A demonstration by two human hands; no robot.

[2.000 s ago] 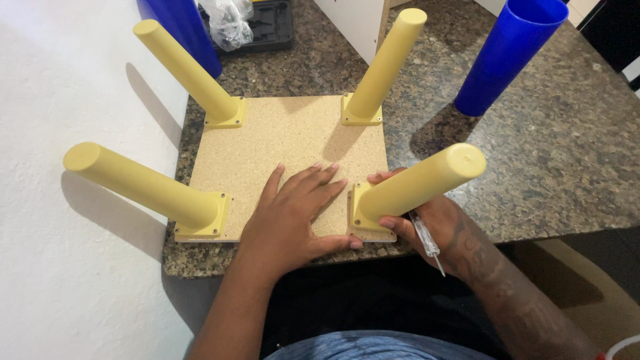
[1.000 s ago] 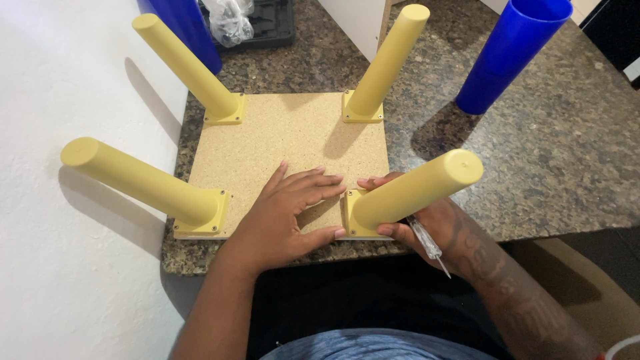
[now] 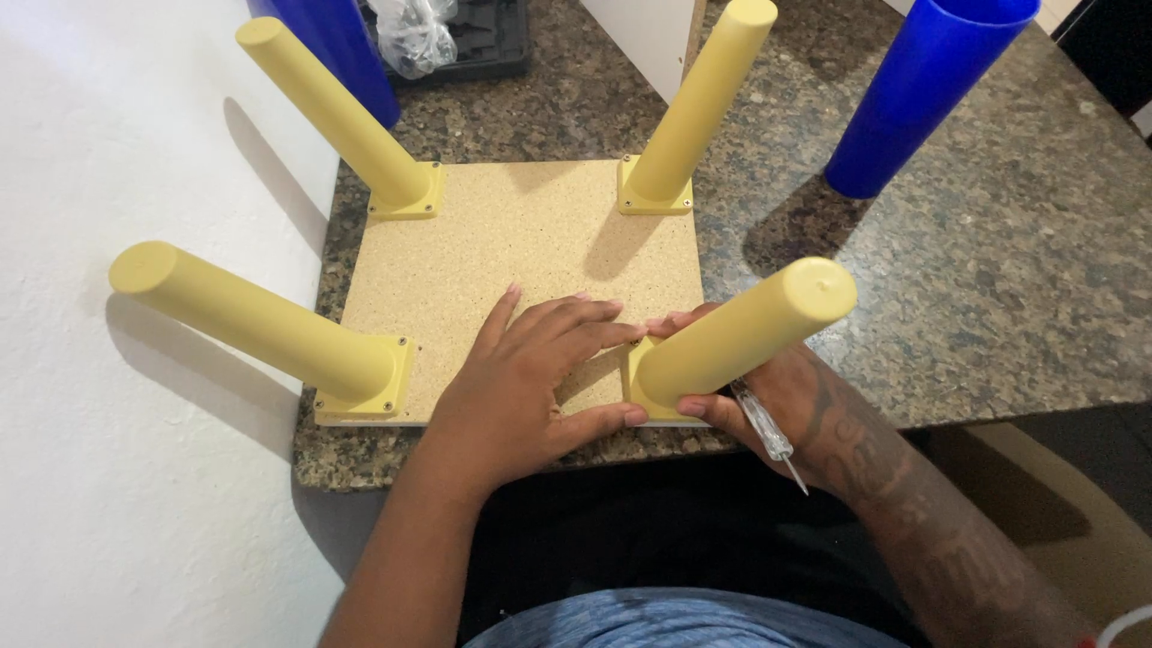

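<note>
A particleboard panel (image 3: 531,243) lies on the granite counter with several yellow legs standing on it, each on a square base near a corner. My left hand (image 3: 540,378) rests on the panel, its fingertips and thumb at the base of the near right leg (image 3: 742,333). Around that same base is my right hand (image 3: 774,396), partly hidden behind the leg. It also keeps a clear-handled screwdriver (image 3: 765,427) against the palm, tip pointing down toward me. Screws show in the bases of the far left leg (image 3: 342,121), far right leg (image 3: 702,103) and near left leg (image 3: 261,324).
A blue plastic cup (image 3: 927,99) stands on the granite counter (image 3: 1017,270) at the right. Behind the far left leg are another blue object (image 3: 333,54), a black tray (image 3: 495,40) and a clear plastic bag (image 3: 414,36). A white wall (image 3: 180,504) borders the left side.
My left hand has shifted right, its fingers and thumb now at the near right leg's base. That base sits slightly further left, closer to my left hand.
</note>
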